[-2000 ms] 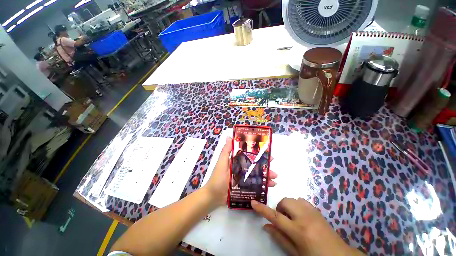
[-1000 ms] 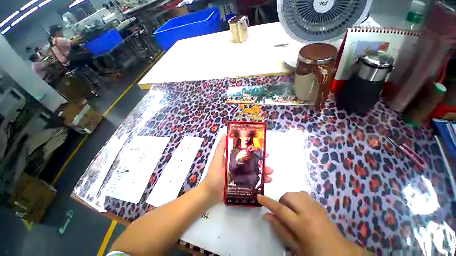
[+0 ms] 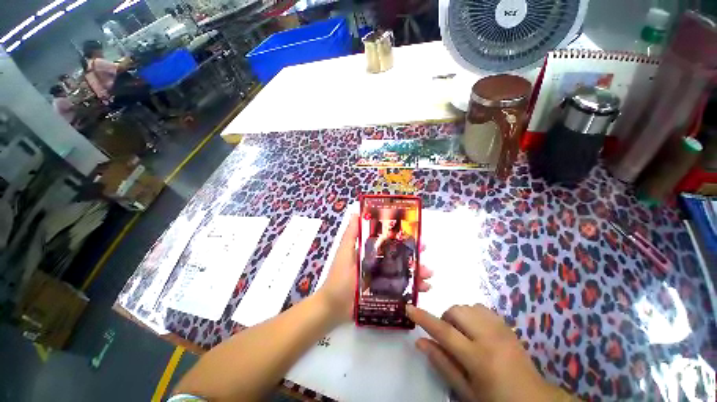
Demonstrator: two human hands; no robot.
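Note:
A smartphone [image 3: 387, 263] with a red edge and a lit screen showing a person lies upright in my left hand [image 3: 343, 271], whose fingers wrap around it from behind. My right hand [image 3: 479, 345] is bare and holds nothing; its index fingertip is at the lower right of the screen, and the other fingers are bent. A large white paper sheet [image 3: 354, 365] lies under the phone and hands, with small handwritten marks at its left. A striped band shows on my left wrist at the bottom edge.
Paper sheets [image 3: 216, 267] lie left. A picture strip [image 3: 424, 152], brown-lidded mug [image 3: 495, 126], black flask [image 3: 578, 141], calendar [image 3: 629, 74] and fan [image 3: 515, 31] stand or lie beyond. A pinkish pen-like item [image 3: 645, 247] lies right. A blue bin [image 3: 299, 47] and seated people [image 3: 102, 74] are behind.
The screen picture differs from two seconds ago. My right index fingertip has shifted slightly along the phone's lower edge. The view has tilted a little; the left hand's hold is unchanged.

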